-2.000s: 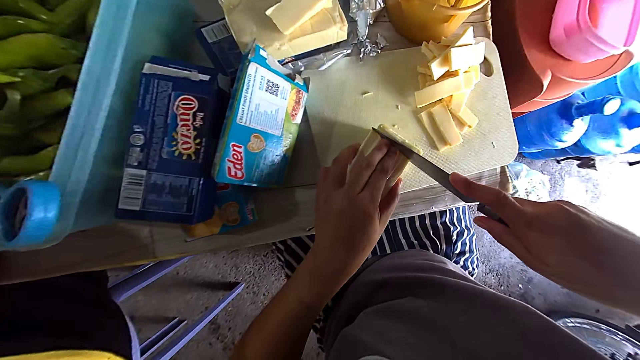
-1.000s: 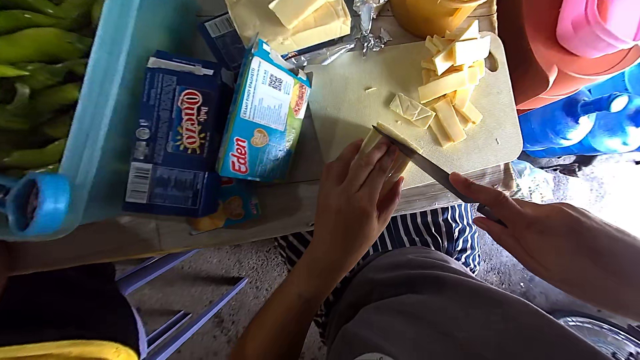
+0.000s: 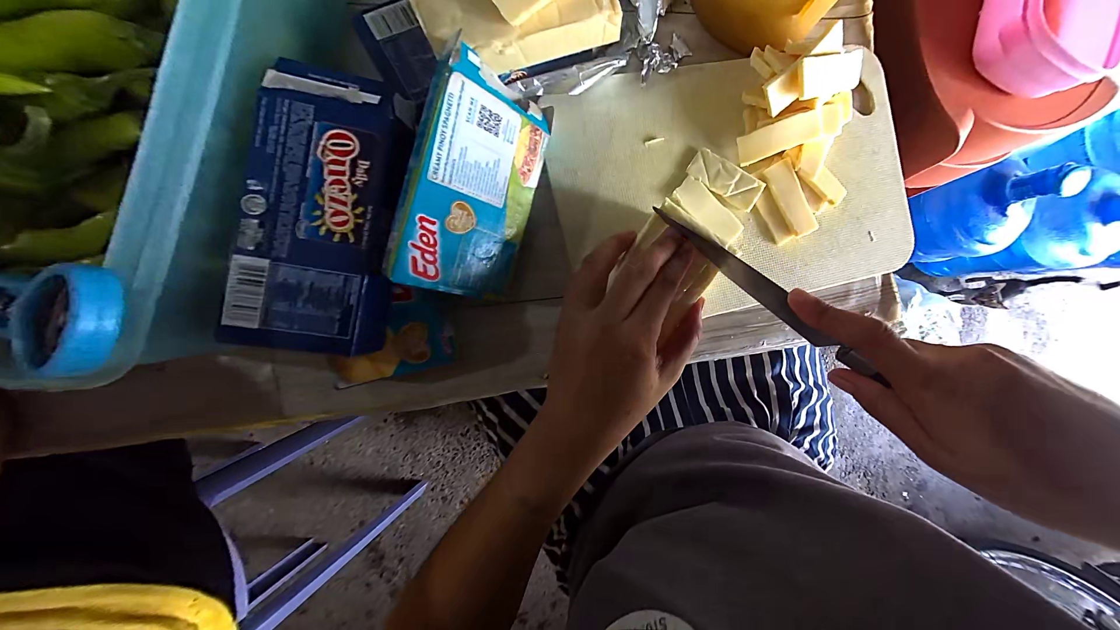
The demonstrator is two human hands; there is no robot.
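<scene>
My left hand (image 3: 634,324) presses on a block of cheese (image 3: 652,245) at the near edge of a white cutting board (image 3: 604,140). The handle of a kitchen knife (image 3: 752,280) is in my right hand (image 3: 945,402). Its blade lies across the block's far end, beside my left fingertips, with the tip to the left. Cut slices (image 3: 707,213) lie just beyond the blade, and a heap of cheese sticks (image 3: 792,131) covers the board's upper right. Part of the block is hidden under my left fingers.
Left of the board stand a blue Eden cheese box (image 3: 468,175) and a dark blue Quezo box (image 3: 306,210). Farther left, a teal tub (image 3: 188,175) holds green peppers (image 3: 70,131). Unwrapped cheese (image 3: 560,35), foil (image 3: 647,52) and a yellow bowl (image 3: 744,22) sit behind.
Cut cheese has appeared just beyond the blade, first one piece and now another slice beside it. Both hands stay in about the same place.
</scene>
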